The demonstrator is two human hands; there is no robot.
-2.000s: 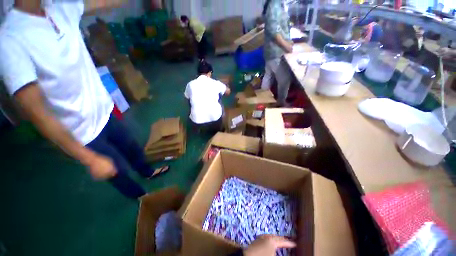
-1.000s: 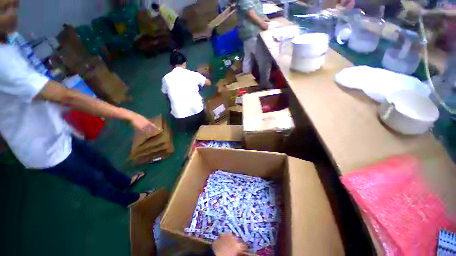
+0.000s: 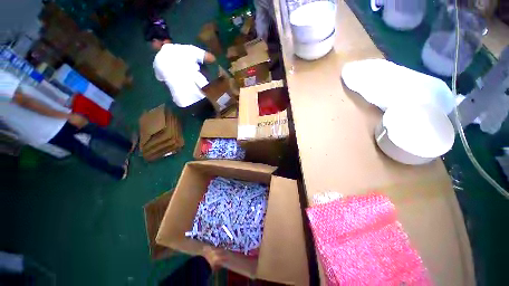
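Note:
A large open brown carton (image 3: 176,204) stands on the floor beside the bench. It holds a heap of loose, narrow white-blue board pieces (image 3: 231,215) with dark marks. My left hand (image 3: 215,260), in a dark sleeve, is small and blurred at the carton's near rim. Its fingers lie at the rim, but whether they grip it is unclear. No board piece can be made out in it. My right hand is out of the picture.
Pink bubble wrap (image 3: 363,240) lies on the cardboard-covered bench (image 3: 329,139), with a white round container (image 3: 416,134) beyond it. Behind are a smaller carton of boards (image 3: 223,148), another carton (image 3: 262,111), flattened cartons (image 3: 159,134), a crouching person (image 3: 181,72) and a person at left (image 3: 39,111).
The view has swung right and down. The person at left now appears farther away, with the pointing arm lowered. My left hand remains near the carton's near rim. The board panel on the bubble wrap has left view.

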